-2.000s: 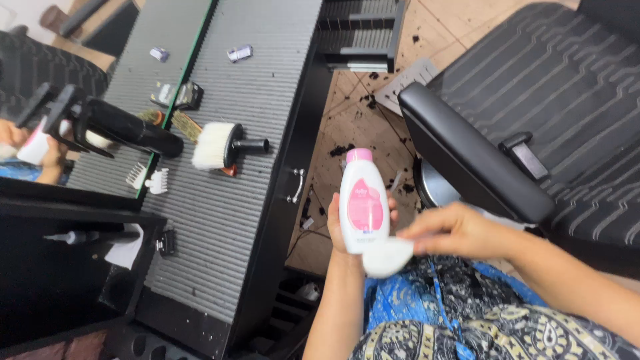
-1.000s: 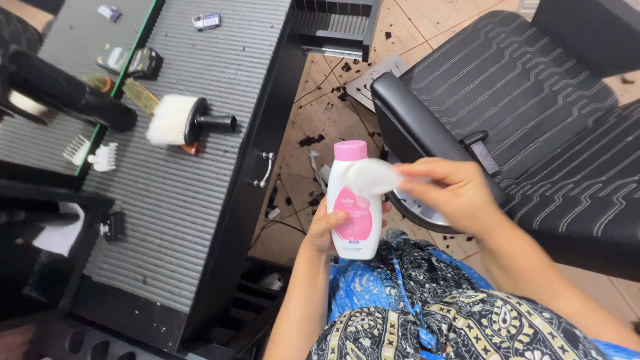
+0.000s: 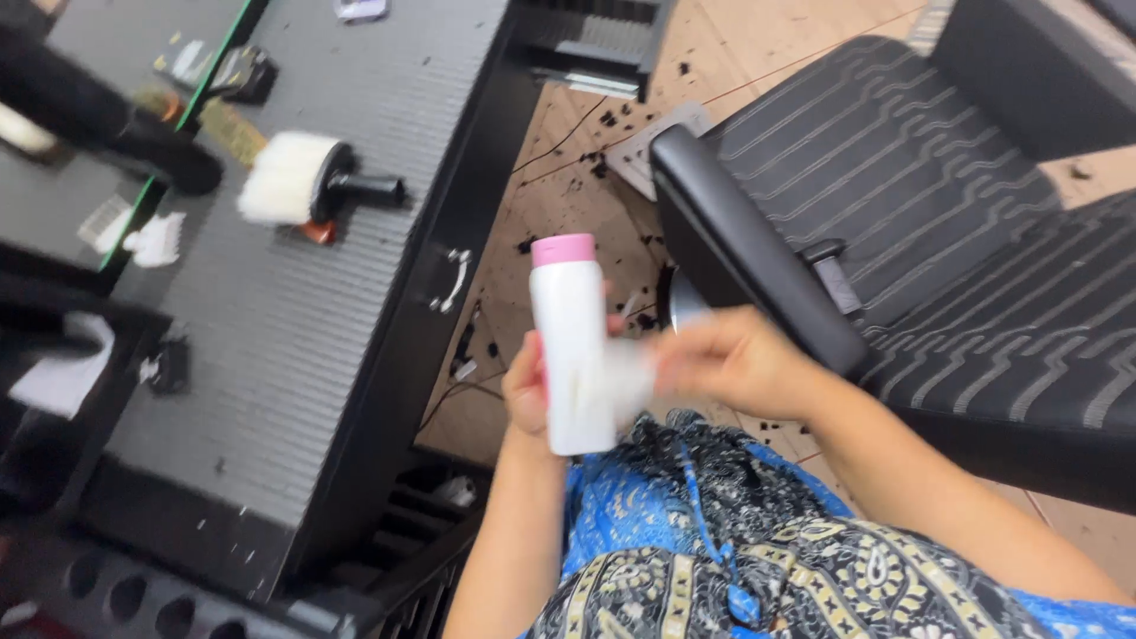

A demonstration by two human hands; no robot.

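Observation:
A white plastic bottle (image 3: 572, 342) with a pink cap stands nearly upright in my left hand (image 3: 527, 390), whose fingers wrap round it from the left and behind. My right hand (image 3: 732, 362), blurred, pinches a white pad (image 3: 628, 382) against or just in front of the bottle's lower right side. The pad's material is too blurred to tell. The bottle's plain white side faces me, with a sliver of pink at its left edge. To the left, a neck duster brush (image 3: 297, 180) with white bristles lies on the ribbed grey counter (image 3: 355, 293).
A black salon chair (image 3: 879, 177) with a padded armrest (image 3: 754, 244) stands at the right. Dark hair clippings lie on the tiled floor (image 3: 568, 213). An open drawer (image 3: 590, 53) juts out at the top. White clipper guards (image 3: 158, 240) sit near the mirror's edge at left.
The bottle has turned in my left hand, so its pink label no longer faces me. My right hand has moved the pad from the bottle's upper part down to its lower side.

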